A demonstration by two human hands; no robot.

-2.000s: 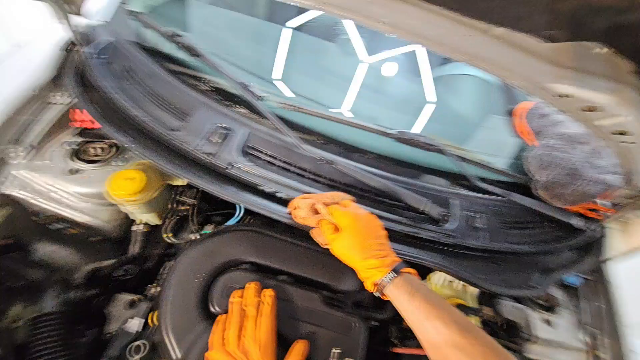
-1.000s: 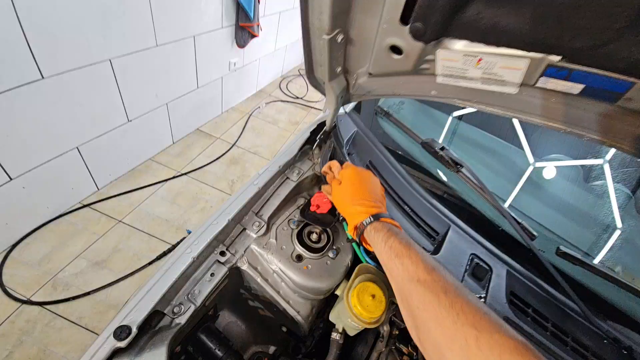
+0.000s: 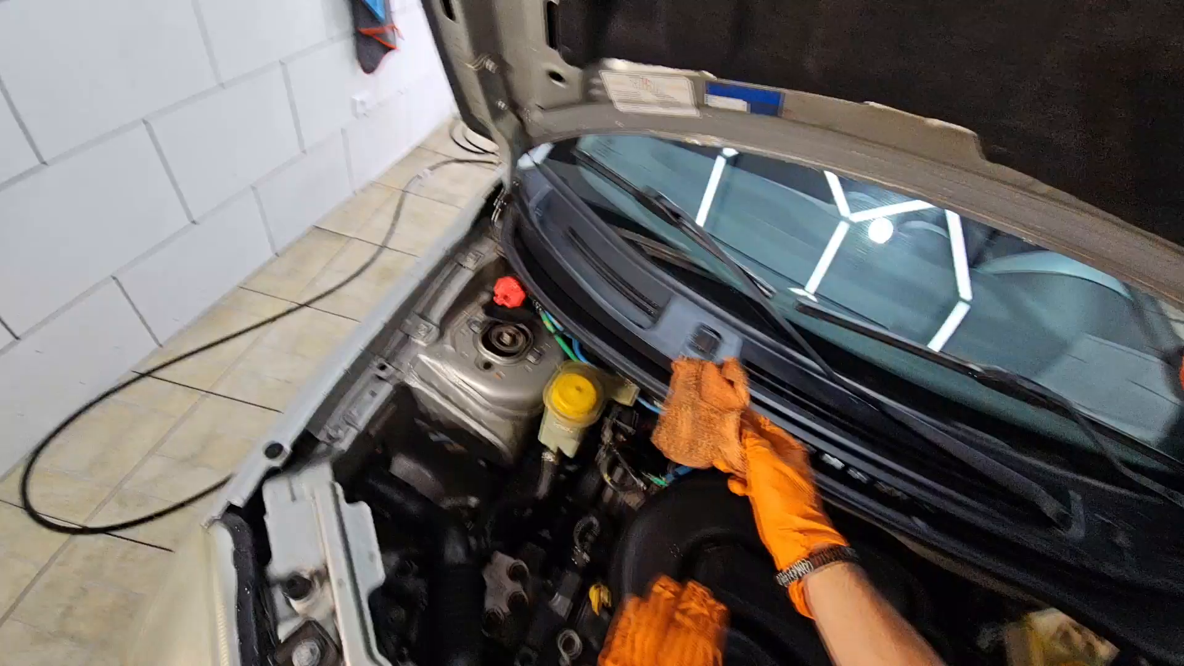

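My right hand, in an orange glove with a metal-banded watch at the wrist, grips a folded orange-brown cloth. The cloth lies against the edge of the black plastic cowl below the windshield. Lower down, my left hand, gloved in orange, is over the black round engine cover; it is blurred, and no object shows in it. A reservoir with a yellow cap stands left of the cloth. Beyond it are the metal strut tower and a red cap.
The raised hood spans the top, above the windshield and wiper arms. At left, a black hose lies on floor tiles beside a white wall. A headlight housing sits at lower left.
My right hand has moved from beside the red cap, near the hood hinge, to the cowl edge right of the reservoir. My left hand, out of view one second ago, shows again. The view has shifted.
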